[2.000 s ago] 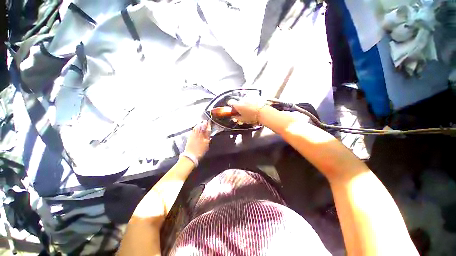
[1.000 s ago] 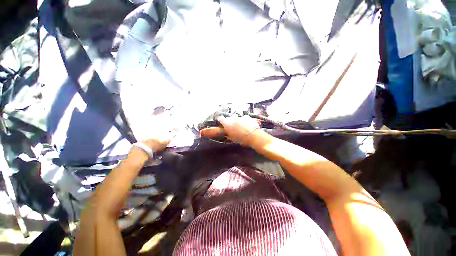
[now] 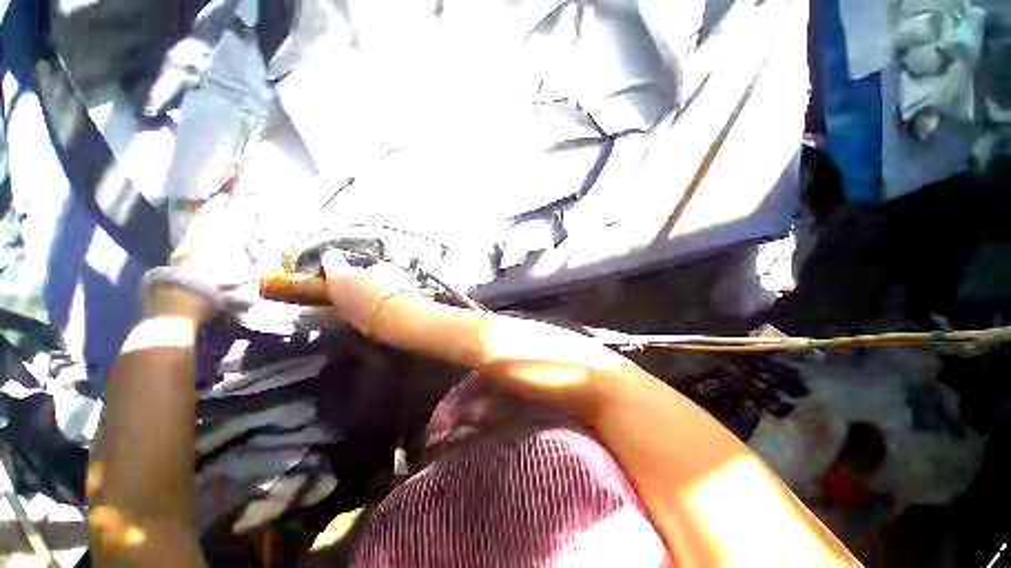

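My right hand (image 3: pixel 353 291) is closed on the orange-brown handle of the dark electric iron (image 3: pixel 346 251), at the near edge of the pale garment panel (image 3: pixel 443 144). The iron rests on the cloth, left of the middle of the view, and its soleplate is partly hidden by the hand and glare. My left hand (image 3: pixel 211 250) lies on the cloth just left of the iron. Its fingers are washed out by sunlight, so whether they grip the cloth cannot be seen. The iron cord (image 3: pixel 776 343) runs off to the right edge.
Crumpled grey and bluish cloth (image 3: pixel 111 144) lies at the left, and striped fabric hangs below the table edge. A blue-edged surface (image 3: pixel 851 139) with a white cloth bundle (image 3: pixel 929 61) stands at the right. A brown streak (image 3: pixel 710 161) marks the pale table cover.
My right hand and the iron have moved left along the near edge of the cloth. My left hand has also moved left. The cord trails further across in front of me.
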